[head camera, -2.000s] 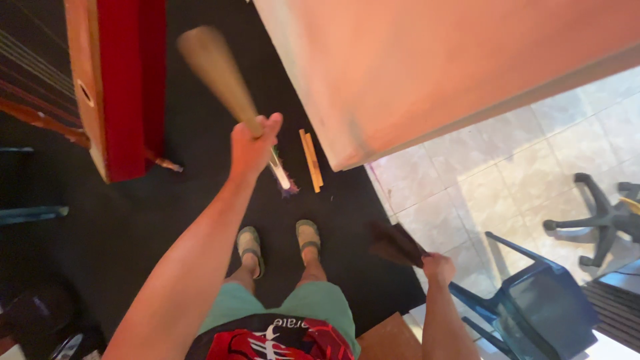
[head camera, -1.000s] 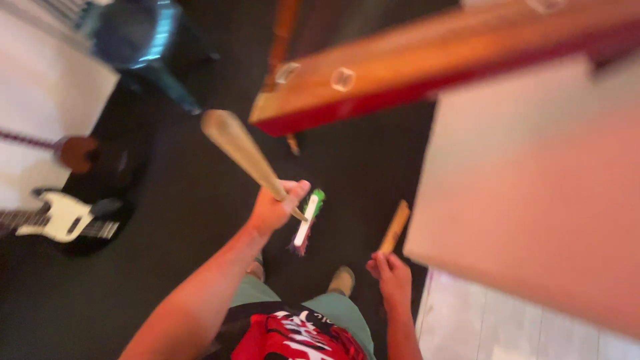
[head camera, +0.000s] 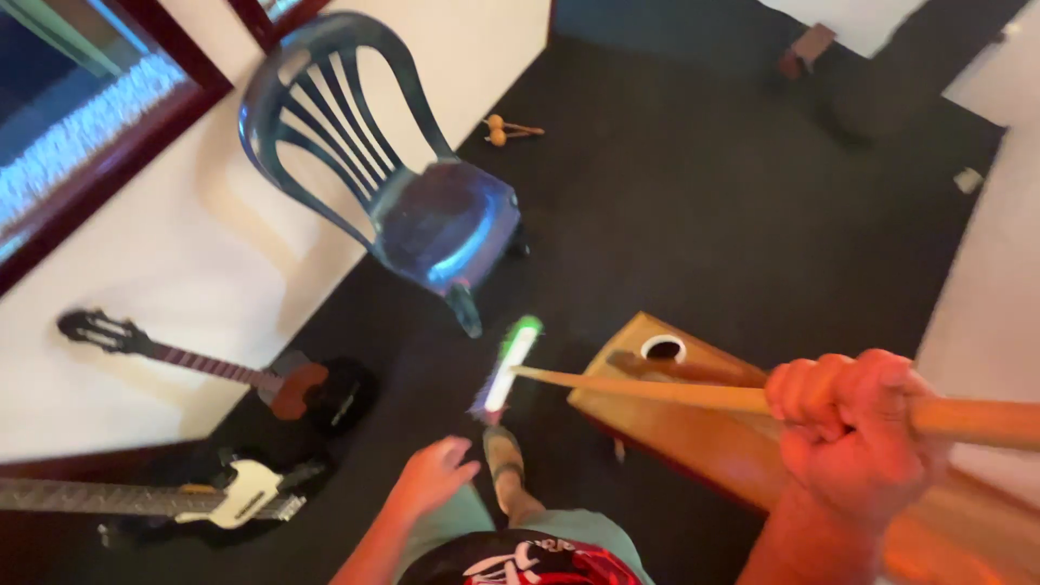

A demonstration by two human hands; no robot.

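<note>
My right hand (head camera: 853,414) is closed around the wooden handle of a broom (head camera: 650,388), at the right. The handle runs leftward to the broom head (head camera: 510,366), white with green and purple bristles, low over the dark floor just ahead of my foot. My left hand (head camera: 435,478) is raised near my left thigh, its fingers apart and nothing seen in it. Between the broom head and my right hand, the handle passes over a wooden instrument body (head camera: 691,439) with a round hole.
A dark blue plastic chair (head camera: 447,215) stands ahead by the white wall. Maracas (head camera: 500,132) lie on the floor beyond it. At the left are an acoustic guitar (head camera: 203,363), partly in shadow, and a white electric guitar (head camera: 244,494). A small brown block (head camera: 812,42) is at the far right.
The broom handle has passed from my left hand to my right. The wooden piece that my right hand held a second ago is no longer in it. The view has swung far to the left.
</note>
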